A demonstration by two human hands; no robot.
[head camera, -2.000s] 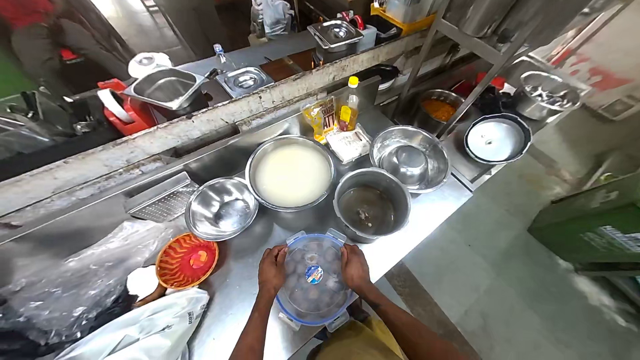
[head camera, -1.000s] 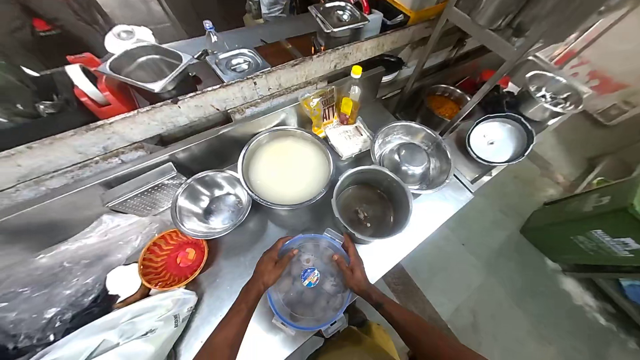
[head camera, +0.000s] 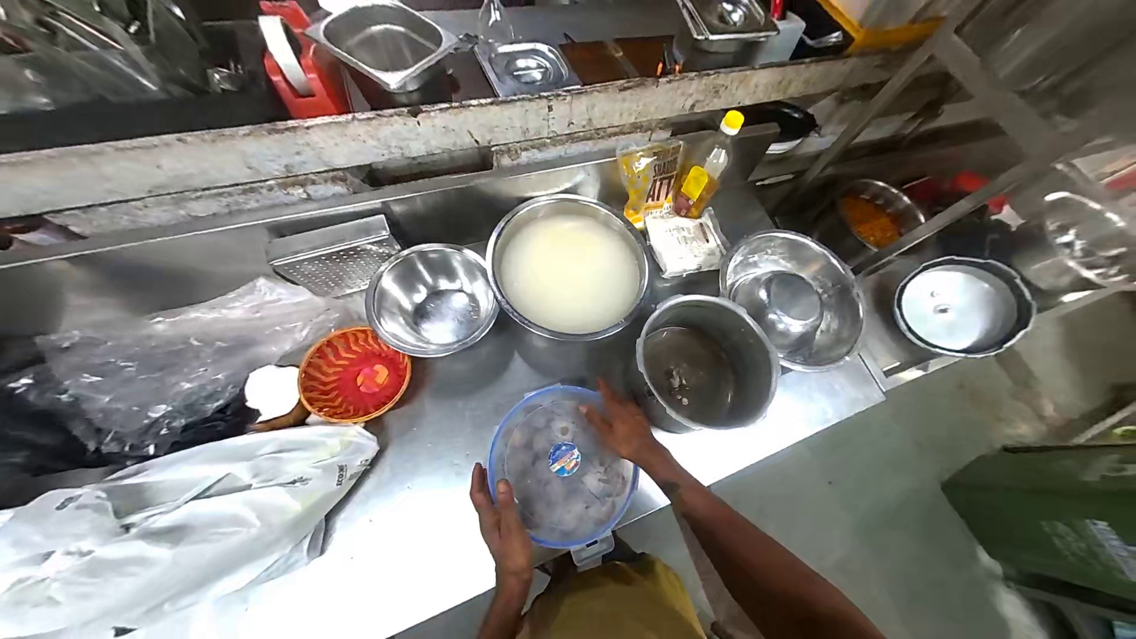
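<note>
A round plastic container with a blue-rimmed translucent lid [head camera: 568,510] lies at the front edge of the steel counter, a round sticker on its lid. My left hand [head camera: 508,525] rests against its left side, fingers extended. Spread over the lid's upper right rim is my right hand [head camera: 624,428]. Whether either hand grips the container, I cannot tell. Behind it stands a steel bowl of pale, cloudy contents [head camera: 571,275]. A deep metal pot with dark liquid [head camera: 688,377] is just right of my right hand. The lid hides what the container holds, apart from blurred pale shapes.
An empty steel bowl [head camera: 433,302], a red-orange basket [head camera: 355,374] and plastic bags [head camera: 186,524] lie to the left. A large steel bowl [head camera: 792,300], an oil bottle [head camera: 706,169], a yellow packet [head camera: 650,177] and a perforated tray [head camera: 333,257] are also around. A raised ledge [head camera: 461,129] runs behind.
Both hands were at the sides of the container two seconds ago. My right hand has since moved onto the lid's upper right, and my left hand is lower on the left side. The container appears turned.
</note>
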